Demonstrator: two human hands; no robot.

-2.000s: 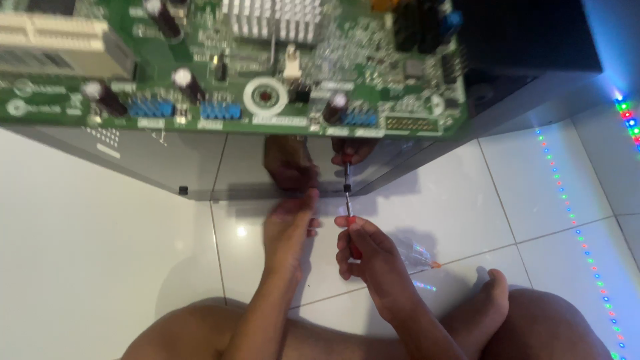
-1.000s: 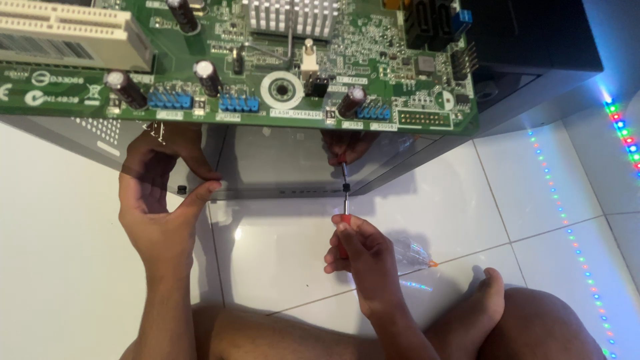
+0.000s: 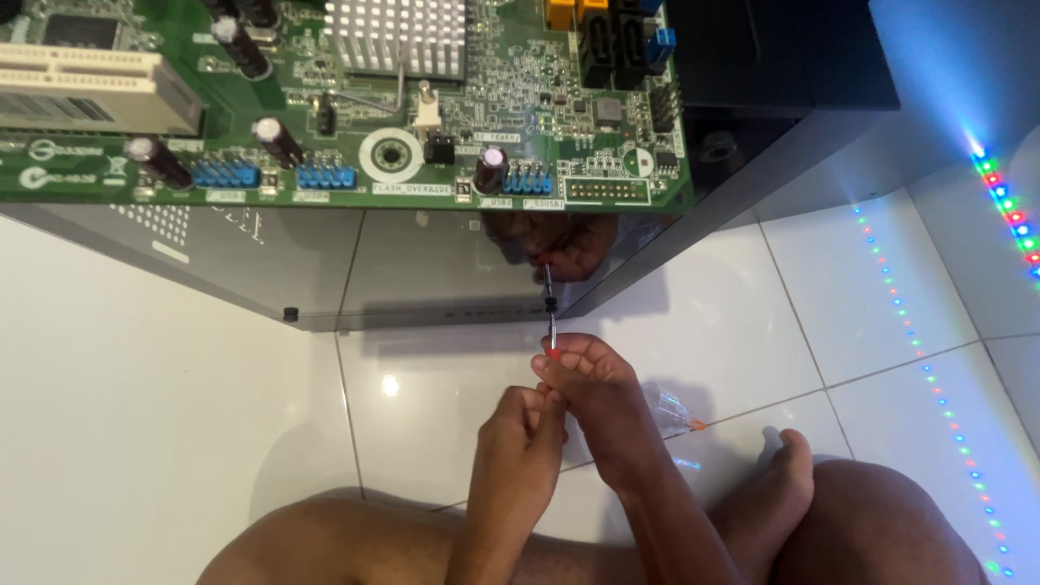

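A screwdriver with a red handle and metal shaft touches a black thumbscrew at the near corner of a computer case's dark glass side panel. Around the upper handle close the fingers of my right hand. My left hand pinches the handle's lower end, just below and left of the right. Another black thumbscrew sits at the panel's left corner. The glass mirrors the hand and the tool. A green motherboard lies on top of the case, its front edge reaching over the panel.
The case's black body extends to the upper right. A clear plastic bag with an orange tip lies on the white tiled floor, right of my hands. Bent legs and a foot are at the bottom. An LED strip glows at right.
From beside the left thumbscrew one second ago, my left hand has moved right to the screwdriver's handle. My right hand has kept the screwdriver at the right thumbscrew.
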